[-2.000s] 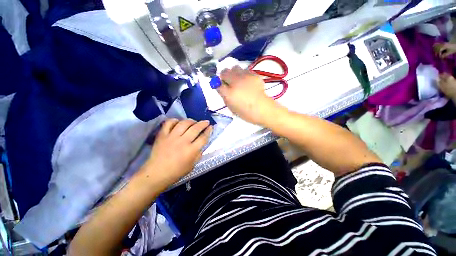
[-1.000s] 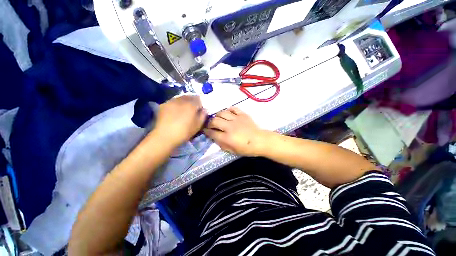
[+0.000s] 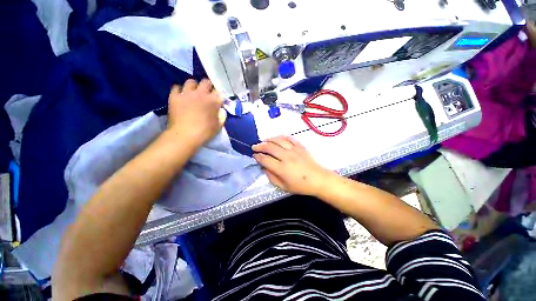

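Observation:
Navy fabric (image 3: 111, 82) lies heaped left of the needle area, with its grey-blue side (image 3: 205, 179) spread toward the bed's front edge. A narrow navy band (image 3: 242, 130) lies just in front of the presser foot. My left hand (image 3: 195, 111) is on the fabric left of the needle, fingers bent; whether it pinches cloth is hidden. My right hand (image 3: 288, 164) rests with its fingertips at the band's right edge. The sewing machine head (image 3: 264, 35) stands above. Red-handled scissors (image 3: 325, 113) lie on the bed right of the needle.
The ruler edge (image 3: 223, 210) runs along the bed's front. A dark green bundle (image 3: 425, 114) lies near the bed's right end. Magenta cloth (image 3: 493, 100) is beyond it at the right. The machine's control panel (image 3: 382, 50) overhangs the back of the bed.
My left hand has moved away from my right hand, up and left onto the navy fabric, uncovering the band. The right hand left the scissors area earlier. The camera view has shifted.

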